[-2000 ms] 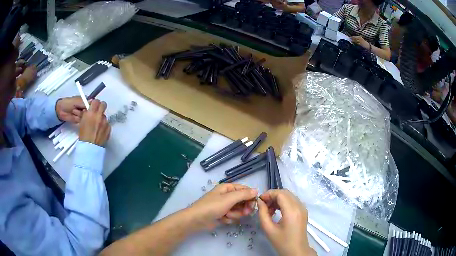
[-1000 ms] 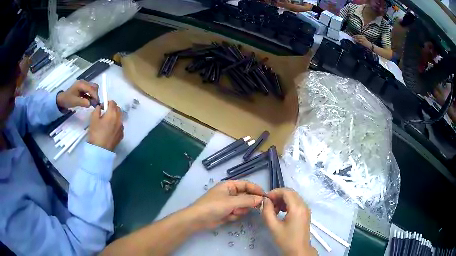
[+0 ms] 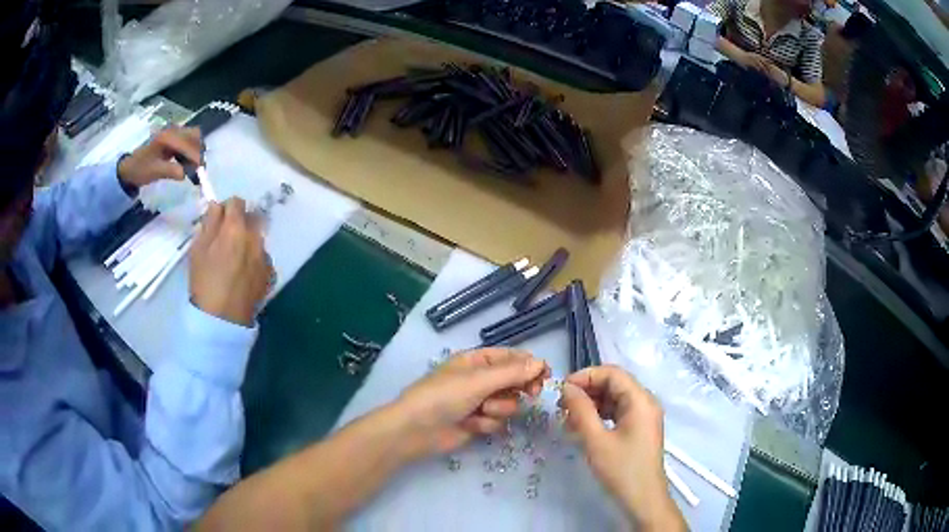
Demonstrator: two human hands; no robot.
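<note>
My left hand has its thumb and forefinger pinched together; whether a piece is between them is too small to tell. My right hand pinches a tiny silvery metal fitting close to the left fingertips. The fingertips are slightly apart. Loose silvery fittings are scattered on the white sheet under my hands. Just beyond lie several black tubes, and two black tubes with white ends lie side by side. White rods lie right of my right hand.
Brown paper holds a heap of black tubes. A clear bag of white pieces lies at right, near tubes with white ends. Dark metal pieces lie on green surface. A blue-sleeved neighbour works at left.
My fingertips have parted slightly; before, they met at one tiny piece. More loose fittings show below them. The view has shifted a little. The neighbour's hands and white rod have moved.
</note>
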